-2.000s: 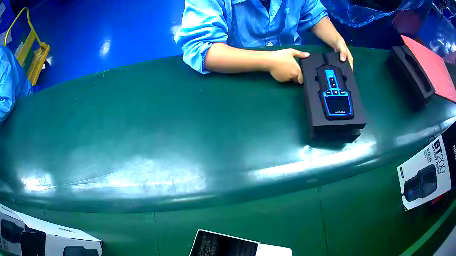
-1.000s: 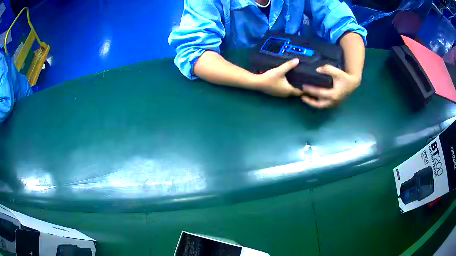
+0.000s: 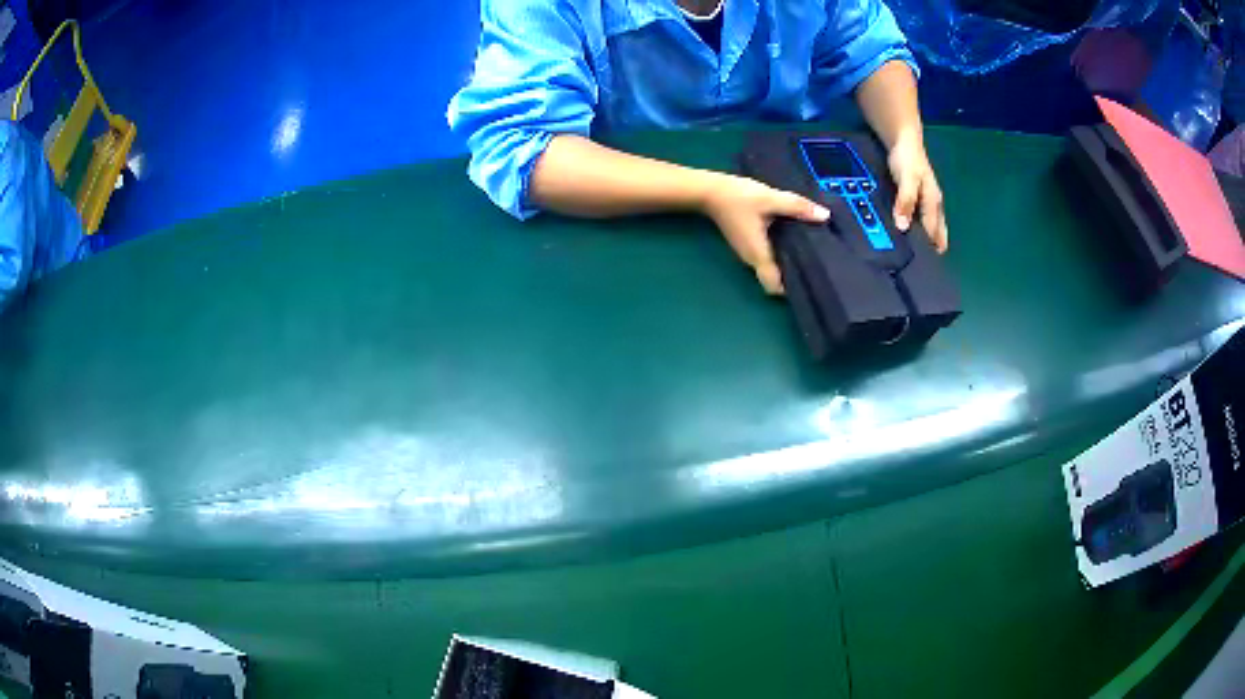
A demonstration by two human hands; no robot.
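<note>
Neither of my hands is in view. An open box point(image 3: 526, 672) with dark foam inside lies on the green belt at the bottom edge, cut off by it. A white and black retail box point(image 3: 1144, 503) with BT lettering stands at the right. More printed boxes point(image 3: 123, 645) lie at the bottom left, partly cut off. Across the bench, a person in a blue smock holds a black foam insert point(image 3: 819, 287) with both hands. A blue-trimmed battery tester point(image 3: 849, 187) sits in it, its screen towards that person.
The glossy green bench point(image 3: 410, 341) curves across the middle. A dark foam block point(image 3: 1128, 205) leans by a salmon sheet point(image 3: 1177, 184) at the right. A blue sleeve point(image 3: 30, 212) of another person and a yellow frame point(image 3: 103, 157) show at the left edge.
The person opposite has lifted the foam and tester, turned them end for end and lowered them towards the bench. The boxes on the belt have shifted slightly left.
</note>
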